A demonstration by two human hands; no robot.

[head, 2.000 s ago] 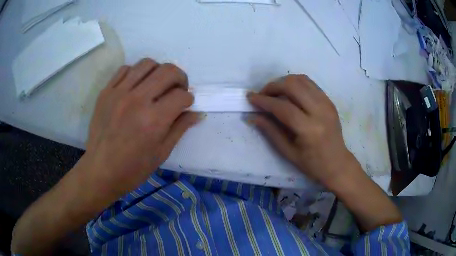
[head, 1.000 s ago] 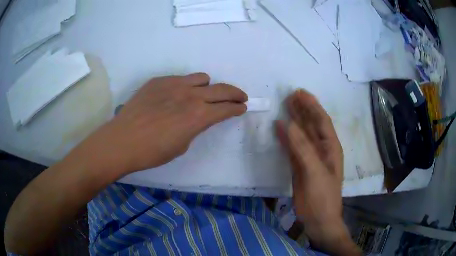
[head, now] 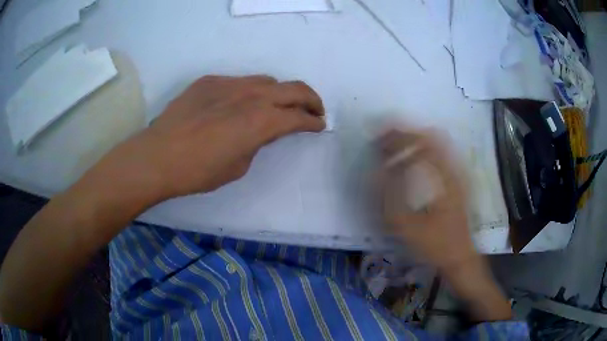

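Note:
My left hand (head: 233, 136) lies palm down on the white table. Its fingertips press on a narrow white folded piece (head: 329, 122), of which only a small end shows past the fingers. The rest of the piece is hidden under the hand. My right hand (head: 422, 180) is to the right of it, apart from the piece, and strongly blurred. A pale patch shows at its palm, and I cannot tell whether it holds something.
White stacks of cloth pieces (head: 60, 93) lie at the left. Another white pile (head: 283, 6) is at the far centre. The iron (head: 539, 163) rests at the right beside a yellow-orange bundle (head: 576, 140). White sheets (head: 489, 53) and tangled scraps (head: 566, 63) lie at the upper right.
My left hand has left its two-handed grip on the white band and come down flat over it, moving right. My right hand has let go of the band's right end and moved away.

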